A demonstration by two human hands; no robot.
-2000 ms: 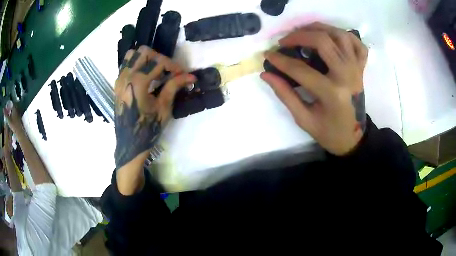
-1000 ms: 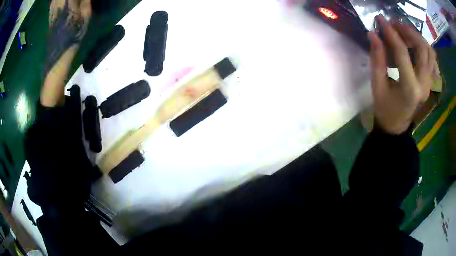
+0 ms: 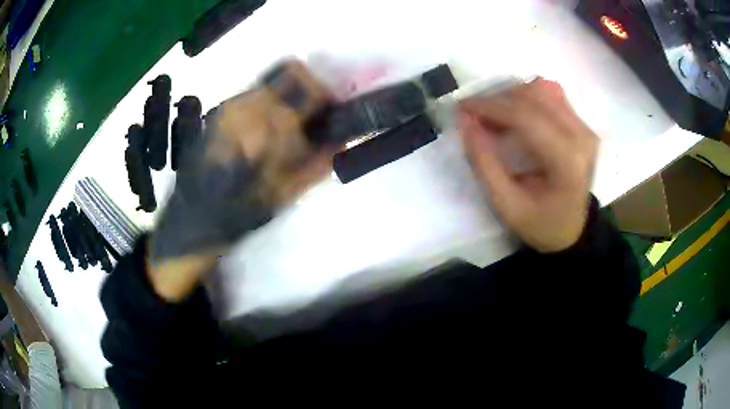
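My left hand (image 3: 248, 152), blurred, is closed on the left end of a black housing (image 3: 375, 112), which lies over the jig strip. A long black stop block (image 3: 386, 150) is just below the housing, and a small square black block (image 3: 439, 81) is at its right end. My right hand (image 3: 532, 156), also blurred, is to the right of the housing, its thumb and fingertips close together. Whether it holds something small I cannot tell. The tan strip is mostly hidden. A pink smudge (image 3: 364, 78) shows above the housing.
Several black housings (image 3: 158, 124) lie at the left, beside ribbed silver rods (image 3: 108, 214) and slim black units (image 3: 80, 238). A black box with a red light (image 3: 615, 27) is at the upper right. An open cardboard box (image 3: 672, 196) is below the table edge. Another person's sleeve (image 3: 43, 375) is at lower left.
My left hand has come back from the upper left and now grips a housing at the jig. My right hand has moved left from the black box to beside the jig. The view has shifted.
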